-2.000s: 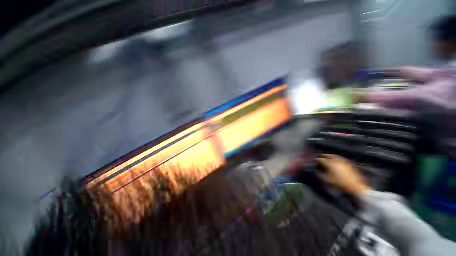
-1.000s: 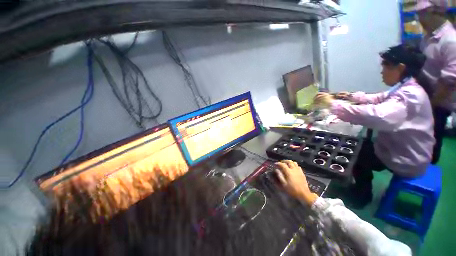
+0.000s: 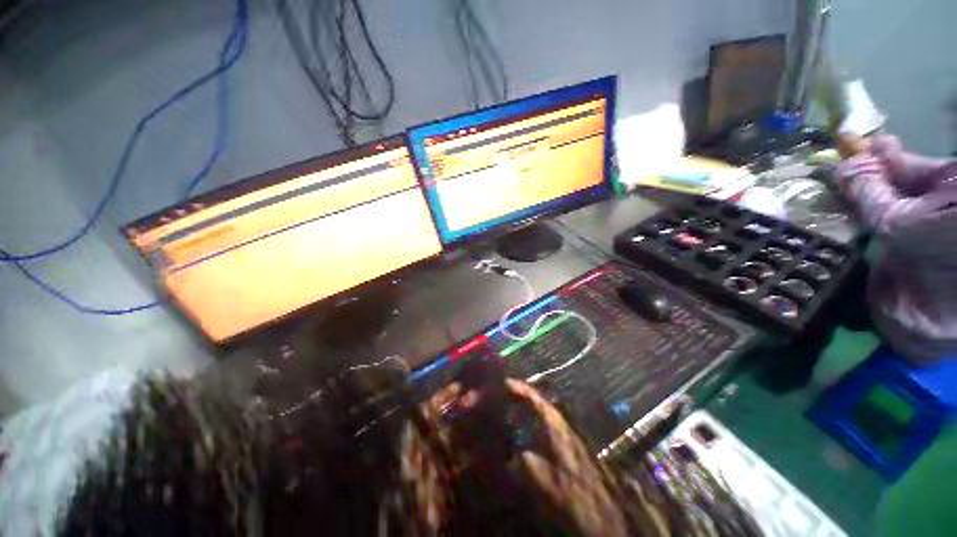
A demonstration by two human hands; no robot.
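Observation:
My right hand and my left hand are close together at the bottom centre, blurred and largely covered by hair hanging in front of the camera. A small dark thing shows between the fingers; I cannot tell which hand holds it. A thin white cable loops over the printed black mat, and its near end goes to my hands. Its far end has a small metal plug near the monitor stands. The black mouse lies on the mat, untouched.
Two monitors show orange windows. A black compartment tray with round items is at the right. A white tray with dark units is low right. A person in pink is at the far right by a blue stool.
My right hand has left the mouse area and moved left and nearer, to the bottom centre beside my left hand, which now shows. The camera view has shifted, with the monitors higher and farther right.

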